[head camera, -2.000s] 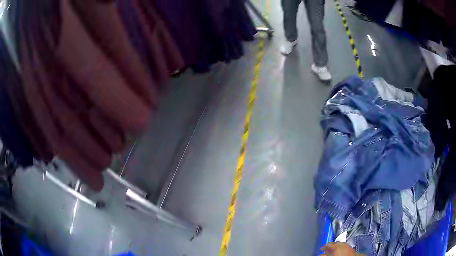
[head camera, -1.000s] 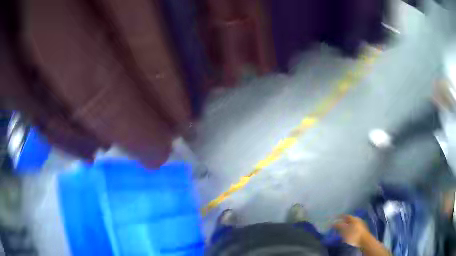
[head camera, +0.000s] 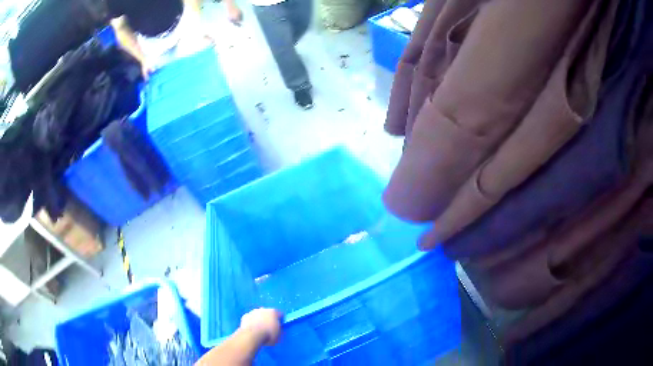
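A bright blue turnover bin (head camera: 387, 314) stands in front of me at the centre. Its inside shows bare except for small pale marks near the bottom. My left hand (head camera: 261, 327) comes from the lower left edge and is closed on the bin's near rim, towards its left corner. My right hand is not in view. Brownish and purple hung garments (head camera: 494, 136) fill the right side and cover the bin's right corner.
A bin of pale blue-grey cloth (head camera: 147, 339) stands lower left. Beyond are stacked blue bins (head camera: 197, 125), dark garments (head camera: 79, 107) in a bin, a person's leg (head camera: 286, 53) and another bin (head camera: 387, 46) at the back.
The view has swung round from the taped aisle to the bins. The hung garments have shifted from left to right in view. The right hand has left the picture and my left hand has appeared on the rim.
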